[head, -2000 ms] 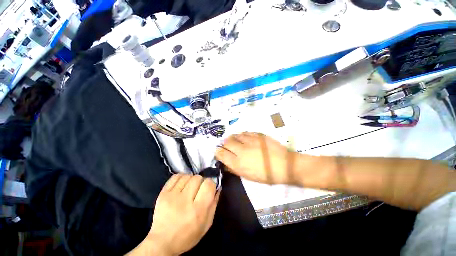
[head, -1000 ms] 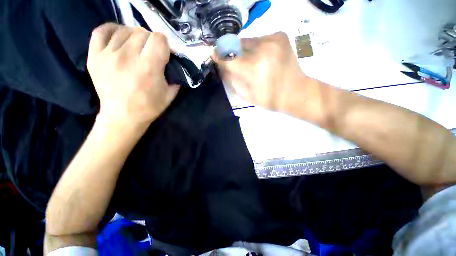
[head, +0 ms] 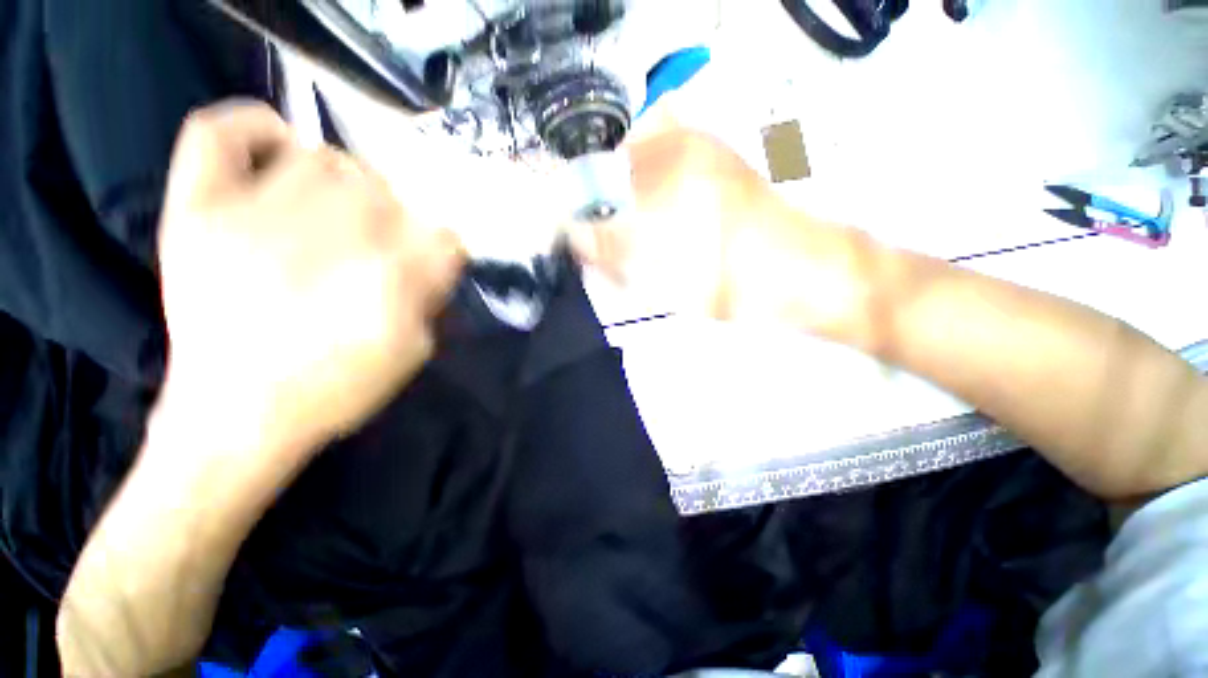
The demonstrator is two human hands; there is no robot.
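Observation:
The black garment piece [head: 570, 490] hangs from the machine bed down over the table's front edge and lies heaped at the left. A bunched edge with a white strip [head: 510, 294] shows between my hands. My left hand [head: 285, 265] is blurred, its fingers curled at the cloth left of that edge. My right hand [head: 682, 219] is blurred and pinches the cloth's edge right of it, just below the machine's metal parts [head: 583, 113]. The needle point cannot be made out.
Thread snips [head: 1119, 216] with blue and pink handles lie on the white bed at the right. A ruler strip [head: 848, 460] runs along the table's front edge. A small brown patch [head: 786, 151] is on the bed. Blue items show at the bottom edge.
The view has moved close and down over the needle area since the oldest frame. Since the last one, the bunched edge sits lower and my left hand has shifted left and blurred.

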